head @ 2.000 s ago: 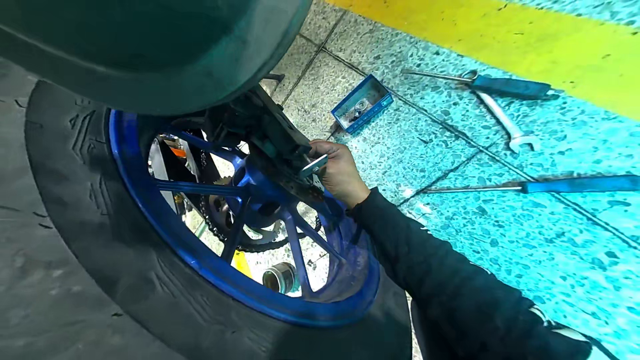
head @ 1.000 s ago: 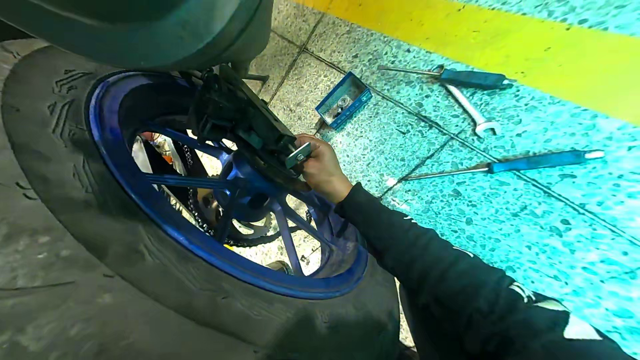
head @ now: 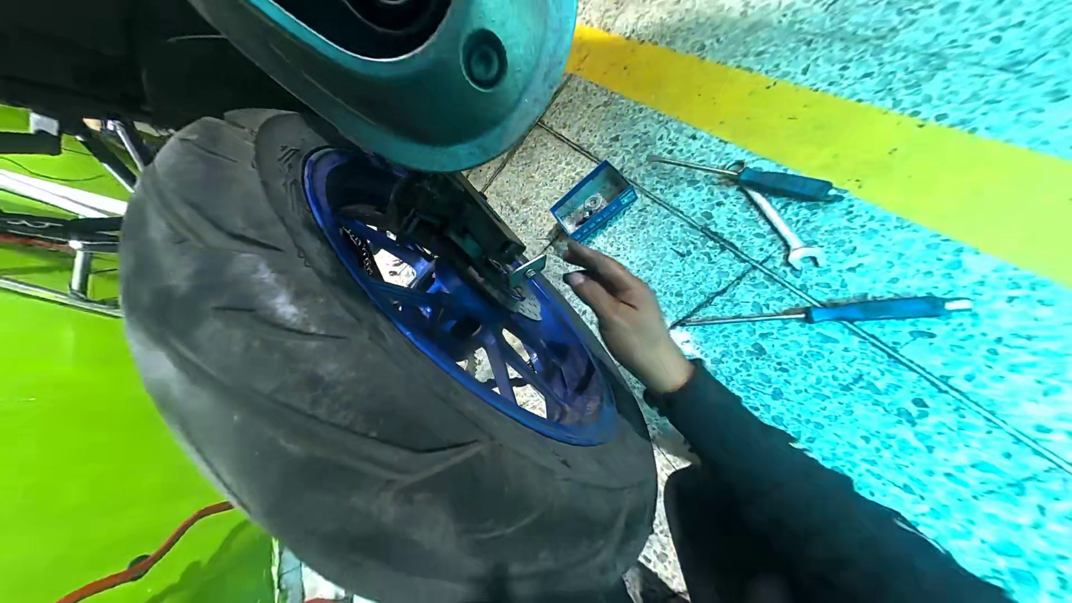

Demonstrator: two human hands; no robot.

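Observation:
My right hand (head: 632, 314) is just off the wheel's right side, thumb and index finger a little apart, with nothing visible between them. Close to its fingertips, a small metal plate or bracket (head: 528, 270) sticks out at the end of the dark brake caliper assembly (head: 456, 226). Behind the assembly is the blue spoked wheel rim (head: 494, 356), inside a worn black tire (head: 352, 360). A small open blue box (head: 596, 201) with small metal parts in it lies on the floor just beyond my fingers. My left hand is out of view.
A blue-handled screwdriver (head: 787, 182) lies across an open-end wrench (head: 775, 219). A second blue-handled tool (head: 875, 310) lies nearer my forearm. The exhaust end cover (head: 502, 92) overhangs the wheel. Metal stand bars (head: 79, 268) and an orange-red cable (head: 159, 557) are at left.
My right hand was at the caliper assembly by the metal plate; now it has come away to the right, fingers parted. The view has shifted, showing more tire and green floor.

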